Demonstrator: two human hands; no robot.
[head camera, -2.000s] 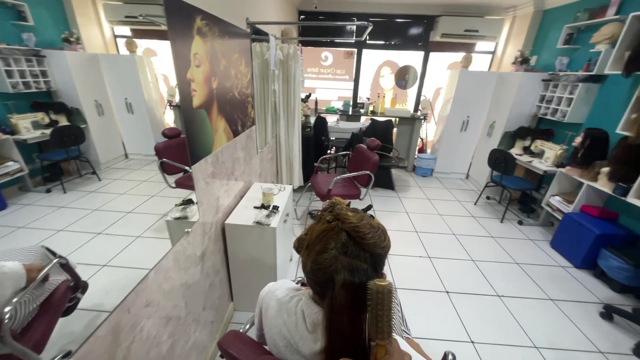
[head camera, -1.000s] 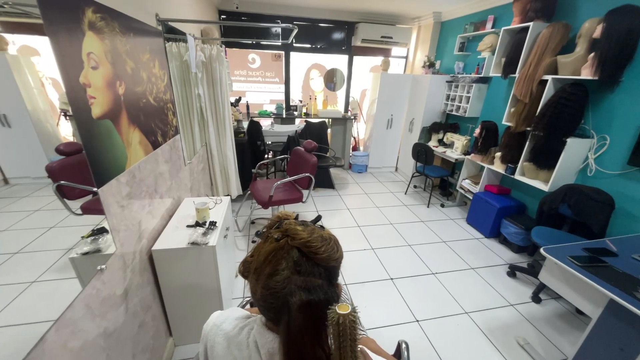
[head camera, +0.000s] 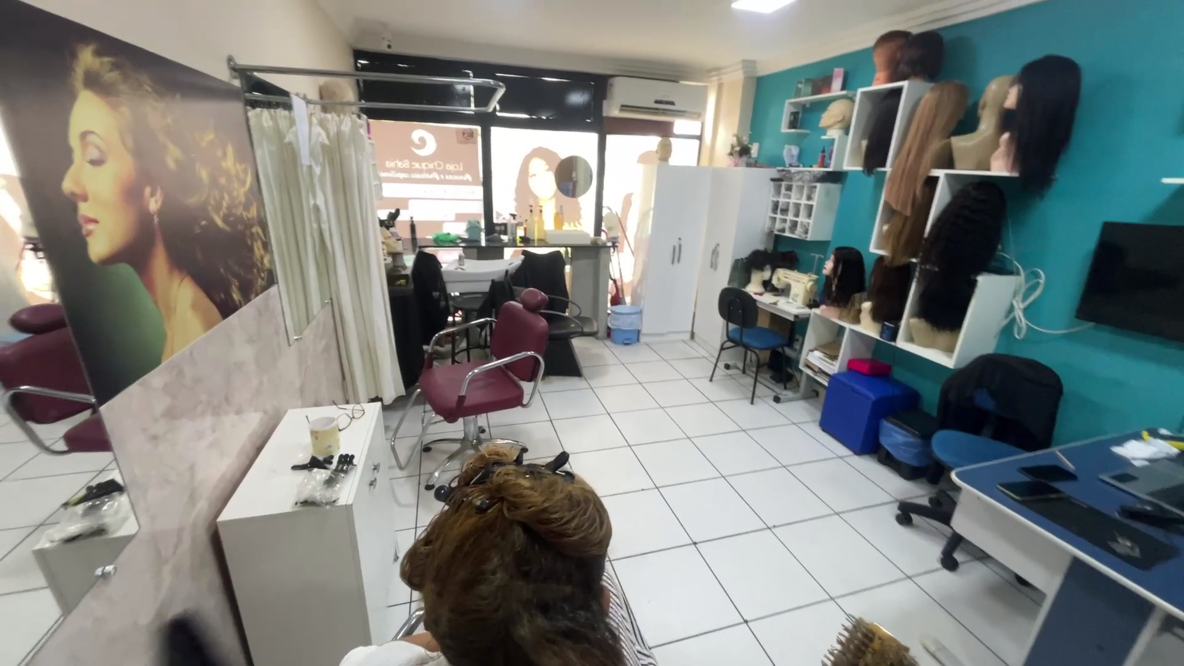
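At the bottom centre, a seated person's brown hair (head camera: 513, 564) is gathered up and held on top with dark hair clips (head camera: 555, 462); the lower hair hangs down. To the right of the head, a round hair brush (head camera: 868, 645) with bristles shows at the bottom edge, its handle out of frame. A dark, blurred object (head camera: 185, 640) shows at the bottom left; what it is cannot be told. Neither of my hands can be made out, so what holds the brush is hidden.
A white cabinet (head camera: 305, 546) at the left bears a cup (head camera: 325, 435) and black clips (head camera: 319, 462). Ahead stands a burgundy salon chair (head camera: 486, 379). A blue desk (head camera: 1091, 518) is at the right, with an office chair (head camera: 990, 449) beside it. The mirror runs along the left wall.
The round brush was close against the hanging hair in the earlier frames and is now apart from it, to the right. The dark object has appeared at the bottom left. The view has turned right.
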